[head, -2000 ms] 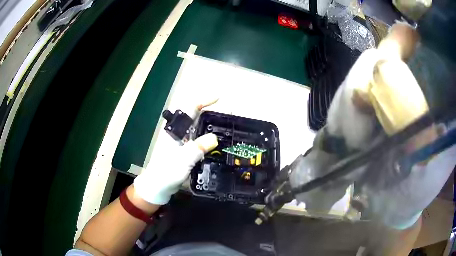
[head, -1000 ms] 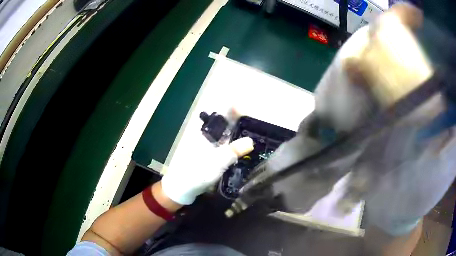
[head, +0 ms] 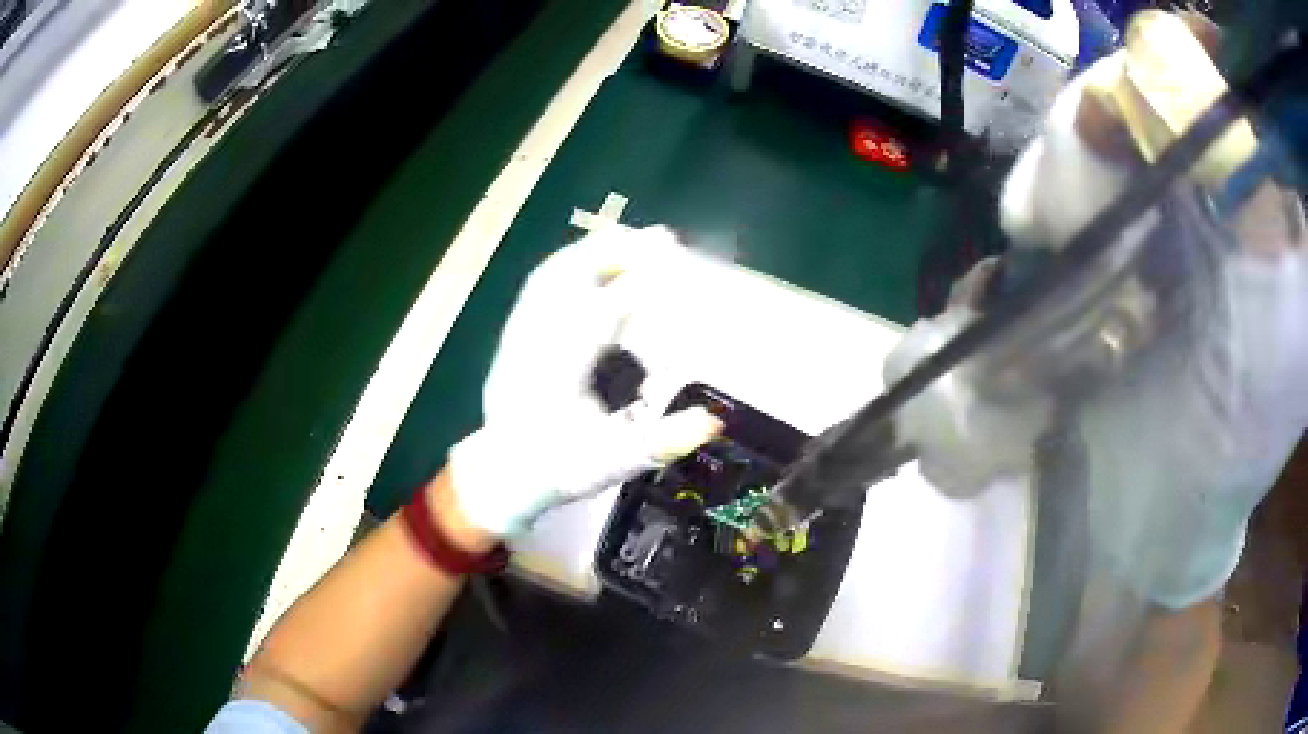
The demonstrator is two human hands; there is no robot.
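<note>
The black open housing [head: 674,566] lies tilted on the white sheet, with a small green circuit board [head: 737,509] and yellow parts inside. My gloved left hand [head: 574,380] is at its upper left, thumb over the housing's edge, fingers curved around the black knobbly plug unit [head: 618,376]; whether they touch it cannot be told. My gloved right hand [head: 990,380] is at the right, blurred, around the screwdriver [head: 846,466], whose tip end is over the circuit board. The tip's contact is not clear.
The white sheet [head: 932,574] is taped to the green surface [head: 746,187]. A white box with a blue panel [head: 904,58] stands at the far end, with a red digital display [head: 879,144] before it. A tape roll [head: 693,32] is at the far edge. A pale rail [head: 416,344] runs along the left.
My left hand's fingers have spread up and around the plug unit. The screwdriver's end has moved from the housing's near side to over the circuit board. The camera view has shifted.
</note>
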